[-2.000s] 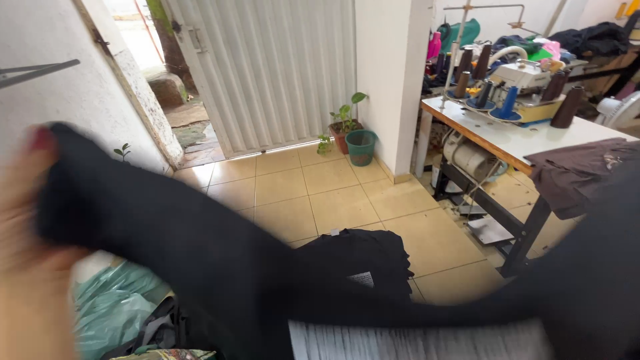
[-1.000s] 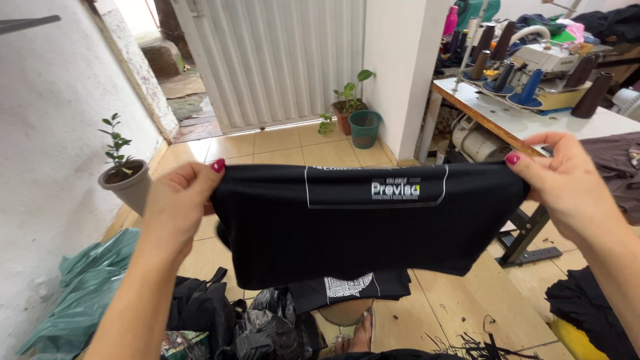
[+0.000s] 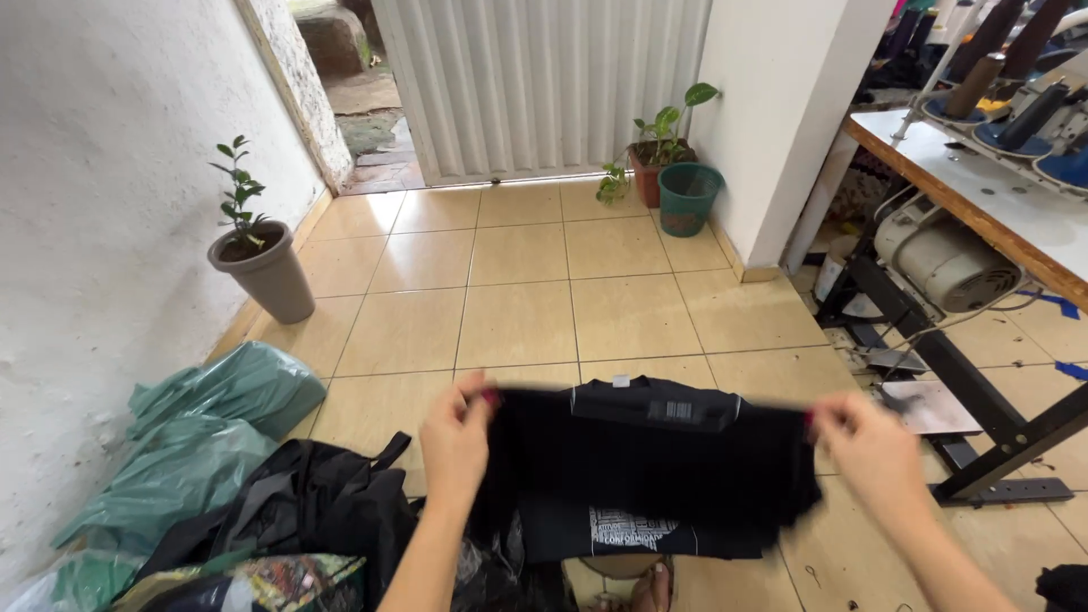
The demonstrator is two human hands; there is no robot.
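A folded black T-shirt (image 3: 637, 459) with a pale print near its top edge is stretched between my two hands, blurred by motion. My left hand (image 3: 459, 433) pinches its upper left corner between thumb and fingers. The upper right corner is pinched by my right hand (image 3: 867, 442). Behind and below it lies another black garment (image 3: 561, 540) with white printing, its collar and a small tag showing above the held shirt's edge. The held shirt hides most of this garment, and what supports it is mostly hidden.
Green plastic bags (image 3: 212, 425) and a black bag (image 3: 314, 501) lie at the left, below a potted plant (image 3: 276, 272). A sewing machine table (image 3: 977, 204) with a motor stands at the right. More pots (image 3: 688, 200) stand by the metal door (image 3: 552, 85). A bare foot shows below.
The shirt, held up nearer the camera one second ago, is lower and farther off over the other garment. Both hands have moved down with it and keep their hold on its corners.
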